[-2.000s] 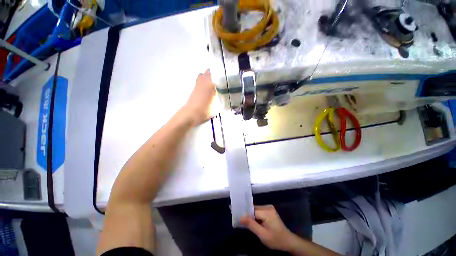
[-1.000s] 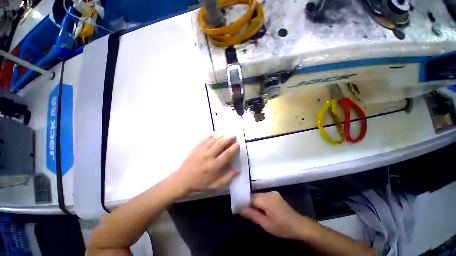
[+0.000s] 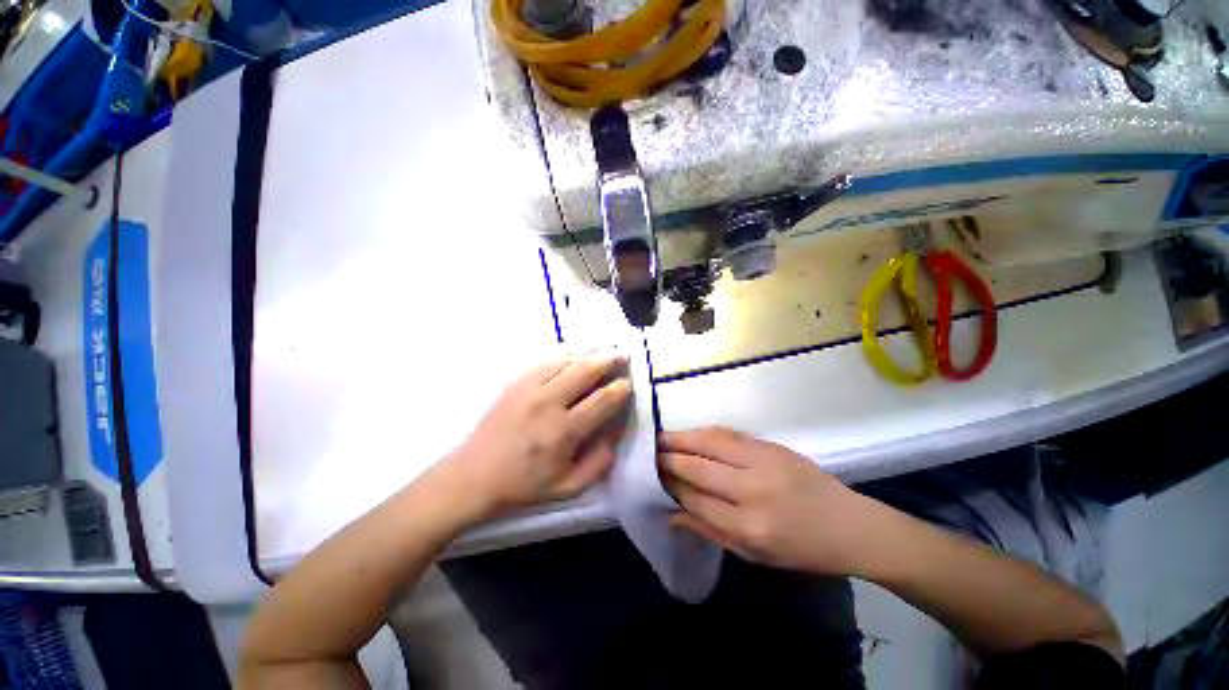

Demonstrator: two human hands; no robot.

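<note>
A white folded band [image 3: 647, 519] runs from under the presser foot and needle [image 3: 642, 313] toward me and hangs over the table's front edge. My left hand [image 3: 559, 429] lies on the band's left side, fingertips a little in front of the needle. My right hand [image 3: 741, 492] holds the band's right edge near the table edge, with its fingertips on the fabric. The band's lower end is bent and spread below my hands. Scissors [image 3: 930, 317] with one yellow and one red loop lie on the machine bed, right of the needle.
The sewing machine head [image 3: 863, 121] stands above, with a yellow-orange ring [image 3: 613, 68] on its post. A white strip with a black edge [image 3: 202, 337] lies across the table's left side. Grey-white pieces [image 3: 1038, 519] hang at lower right. A second machine is at far left.
My left hand has moved from beside the needle back onto the band. My right hand has moved up from the band's lower end to the table edge. The band's lower end now hangs looser.
</note>
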